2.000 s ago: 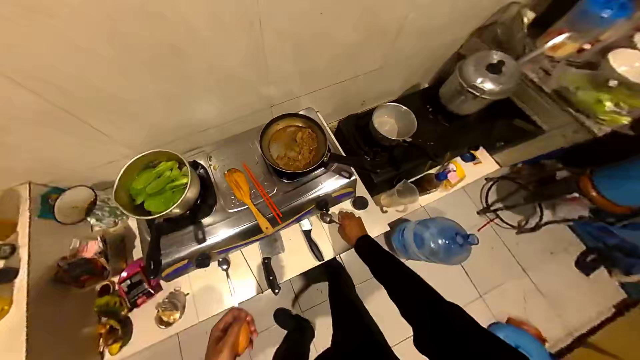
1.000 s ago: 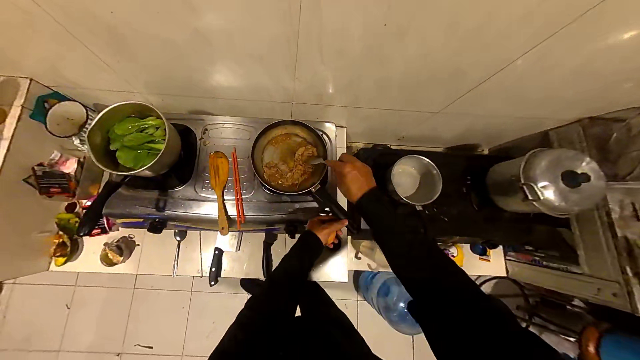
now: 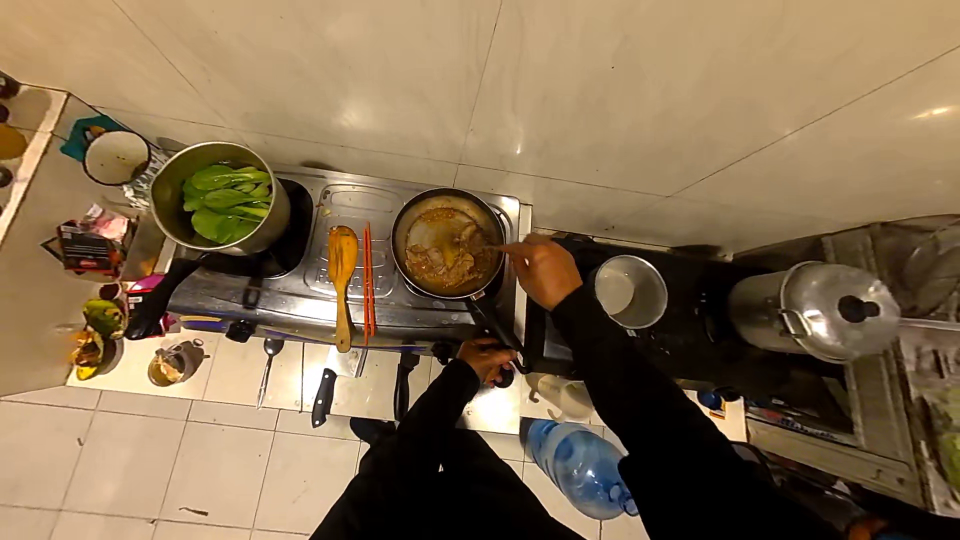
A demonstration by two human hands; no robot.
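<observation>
My left hand (image 3: 487, 360) is closed on the black handle (image 3: 491, 326) of a frying pan (image 3: 448, 193) on the right burner of the steel stove. Over the pan's right rim, my right hand (image 3: 547, 270) holds a spoon (image 3: 491, 247), its bowl end down among the browned food (image 3: 442, 251) and sauce. Left of the pan, a wooden spatula (image 3: 343, 277) and red chopsticks (image 3: 368, 281) lie on the stove top. A pot (image 3: 277, 217) on the left burner holds green leaves (image 3: 225, 199).
An open metal pot (image 3: 631, 291) and a lidded pot (image 3: 780, 307) stand at the right. A spoon (image 3: 268, 371) and knives, one with a black handle (image 3: 323, 397), lie along the front ledge. A blue water bottle (image 3: 581, 465) lies on the floor; a glass cup (image 3: 176, 364) is at left.
My left hand, low at the front two seconds ago, has taken hold of the pan handle. My right hand has moved from the front ledge to the pan with a spoon.
</observation>
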